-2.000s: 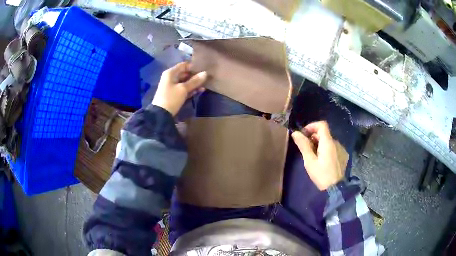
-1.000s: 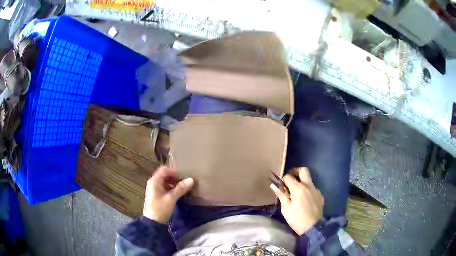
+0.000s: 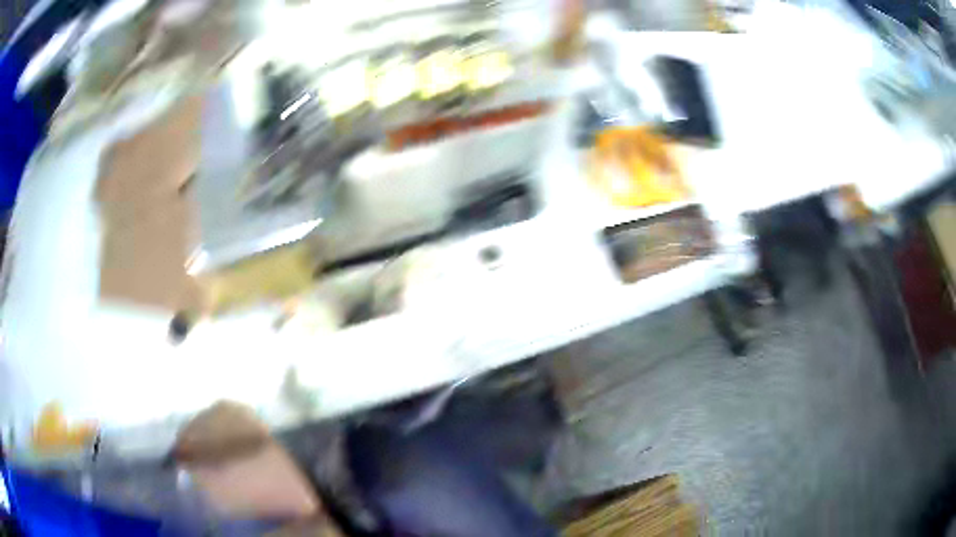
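Observation:
The whole view is blurred. Brown fabric panels (image 3: pixel 257 477) show at the bottom left, below the table's front edge, one part darker and one part pinkish. Another brown panel (image 3: pixel 152 215) lies flat on the white table (image 3: pixel 493 299), left of the overlock machine (image 3: pixel 404 199). The machine has several bright cream knobs in a row. Neither my left hand nor my right hand can be made out in the frame. No tool can be made out at the lap panels.
A blurred orange-yellow item (image 3: pixel 634 168) and a black rectangle (image 3: pixel 683 100) lie on the table's right part. A framed brownish panel (image 3: pixel 660 243) is at its front edge. A striped stack (image 3: pixel 634 509) is low, right of my dark-clothed legs (image 3: pixel 451 472). Blue crate parts (image 3: pixel 79 514) show at left.
The view has swung up and right, from the lap to the table and machine. Both hands have left the picture. The lap panels have shifted to the bottom left of the frame.

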